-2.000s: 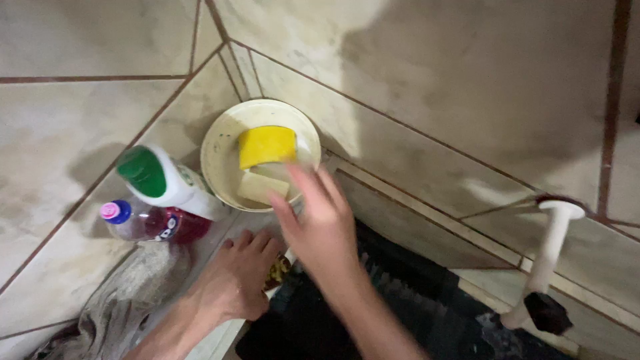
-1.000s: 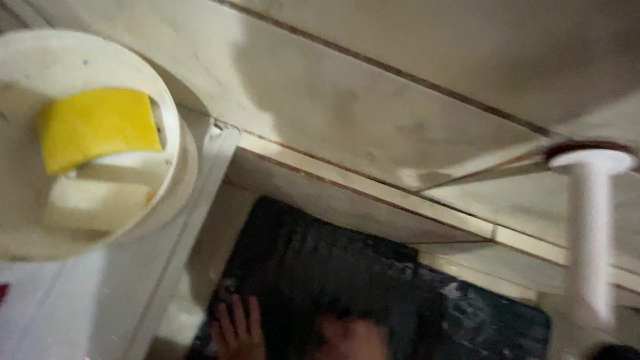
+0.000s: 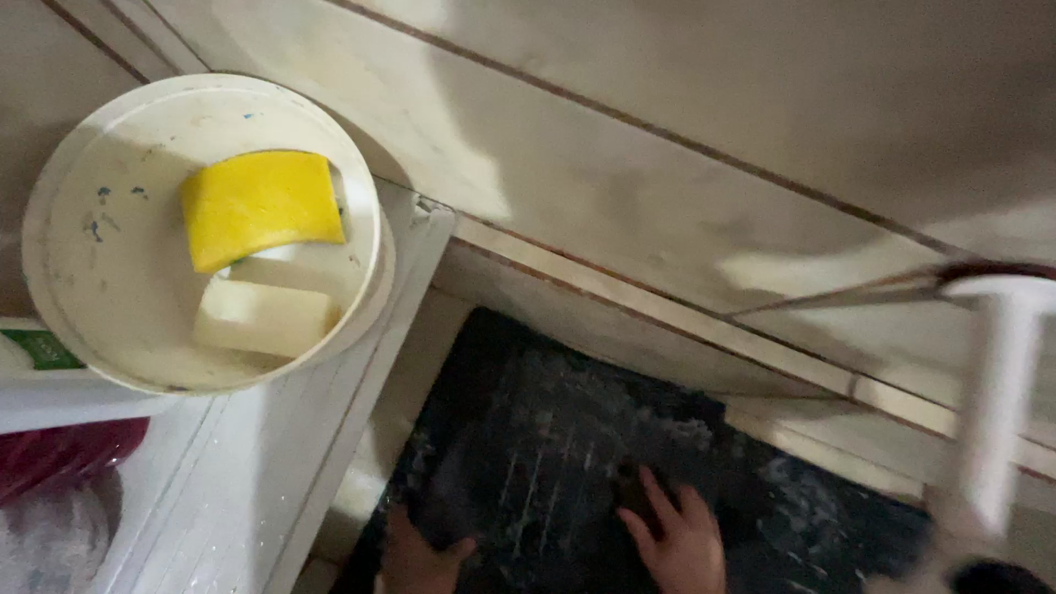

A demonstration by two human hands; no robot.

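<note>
A dark, wet-looking cloth or mat [image 3: 536,437] with whitish streaks lies spread low in the view. My left hand [image 3: 422,554] rests on its left edge, thumb apart from the fingers, some of which are hidden in shadow. Near the middle of the dark piece, my right hand [image 3: 678,528] has its thumb and fingers around a small dark object [image 3: 639,495], too dim to name. Up at the left, a round white plastic tub [image 3: 91,330] holds a curved yellow sponge [image 3: 262,206] and a pale rectangular block [image 3: 262,318], possibly soap.
The tub stands on a white ridged surface [image 3: 239,487]. Beside it lie a white bottle with a green label [image 3: 41,351], a bottle of dark red liquid [image 3: 70,454] and a grey cloth [image 3: 54,536]. A white pipe-like fitting [image 3: 994,404] juts from the tiled wall [image 3: 660,190] at right.
Both hands have moved from beside the tub down onto the dark piece. The view has shifted strongly and come closer. The yellow sponge and pale block remain in the tub.
</note>
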